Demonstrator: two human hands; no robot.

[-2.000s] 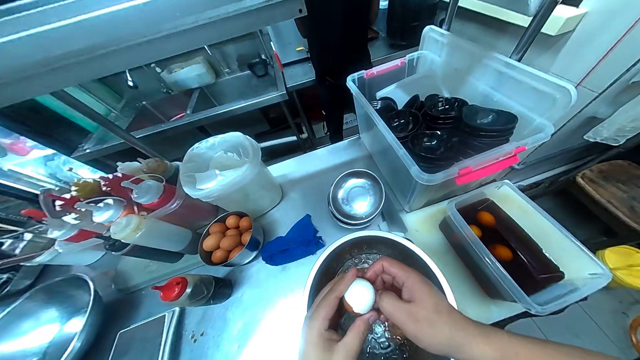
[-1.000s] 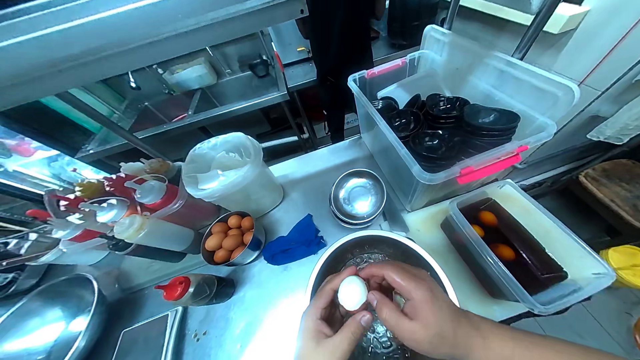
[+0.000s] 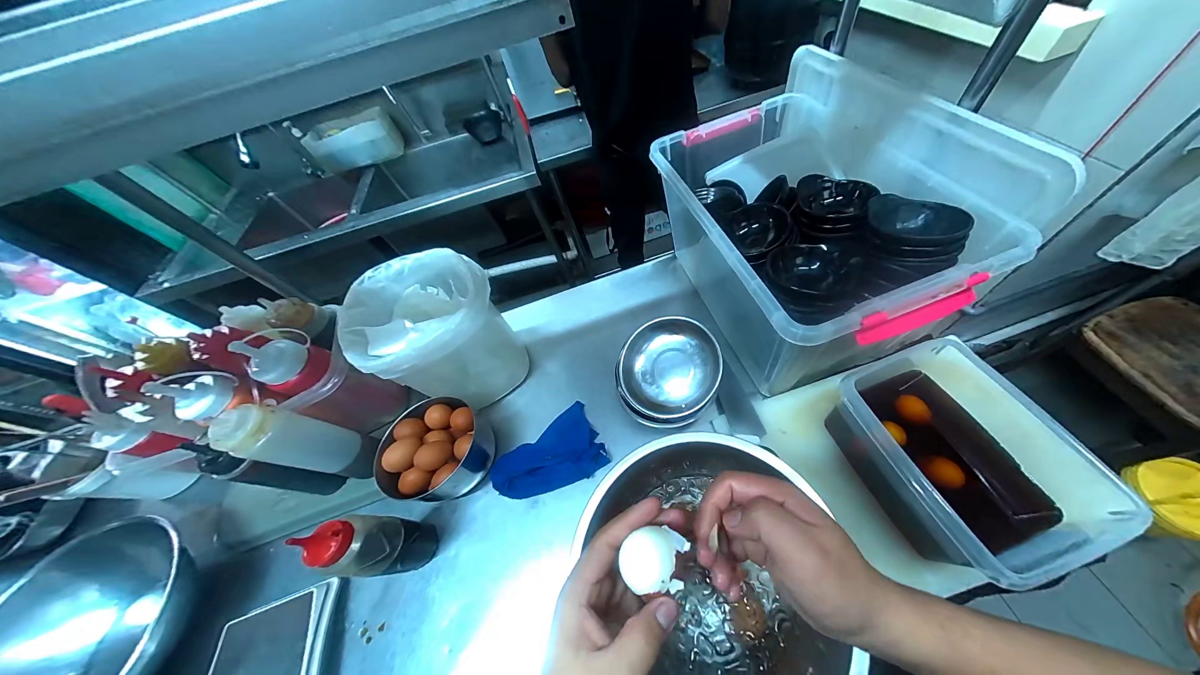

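My left hand [image 3: 614,600] holds a partly peeled egg [image 3: 647,561], its white showing and some shell left on its right side. Close by on the right, my right hand [image 3: 764,539] pinches what looks like a bit of shell between its fingertips. Both hands are over a round metal bowl [image 3: 600,487] of water, where a brown piece or egg lies below the surface. A metal cup of brown eggs [image 3: 431,453] stands to the left, with a blue cloth [image 3: 550,454] between it and the bowl. Orange-brown eggs [image 3: 942,472] sit in dark liquid inside a plastic container [image 3: 1087,497] at right.
Stacked small metal bowls [image 3: 669,368] stand behind the water bowl, beside a large clear bin [image 3: 806,347] of black bowls. Squeeze bottles [image 3: 291,439], a lined tub [image 3: 431,328] and a red-capped bottle [image 3: 366,546] are at left. A person in dark clothing [image 3: 633,103] stands beyond the counter.
The right hand has come away from the egg, which both hands touched before. The egg has tilted, so its remaining shell now shows.
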